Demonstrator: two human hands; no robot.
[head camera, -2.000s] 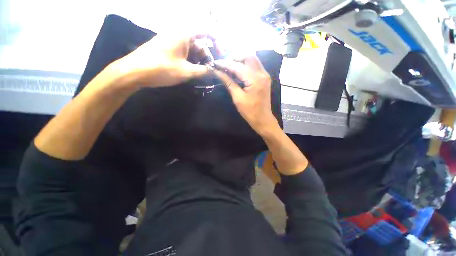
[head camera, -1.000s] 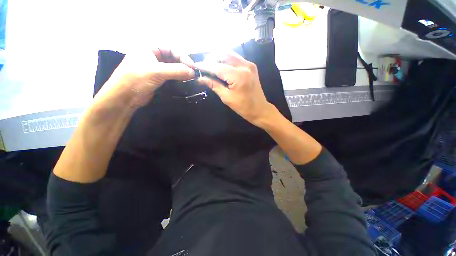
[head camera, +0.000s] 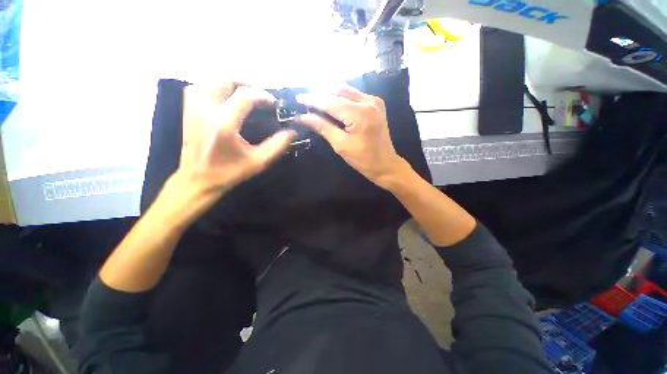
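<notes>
A black garment panel (head camera: 292, 179) lies over the table's front edge and down towards my lap. A small silver buckle (head camera: 287, 112) is near its upper edge, between my hands. A second silver buckle (head camera: 300, 145) lies just below it on the cloth. My right hand (head camera: 354, 130) has its thumb and fingers closed at the upper buckle's right side, on a dark strap that is hard to see. My left hand (head camera: 227, 139) is over the panel's left part, thumb and fingers apart, thumb tip beside the buckles. Glare hides part of the upper edge.
The white sewing machine (head camera: 534, 22) stands at the upper right, with its needle area (head camera: 390, 47) behind the panel. Yellow scissor handles (head camera: 439, 35) and a dark oblong object (head camera: 502, 80) lie right of it. A printed ruler (head camera: 483, 150) runs along the table edge. Baskets (head camera: 618, 298) are at lower right.
My left hand's fingers have opened away from the buckle, which now shows more clearly. My right hand stays at the strap. The camera view has shifted; the machine sits higher than two seconds ago.
</notes>
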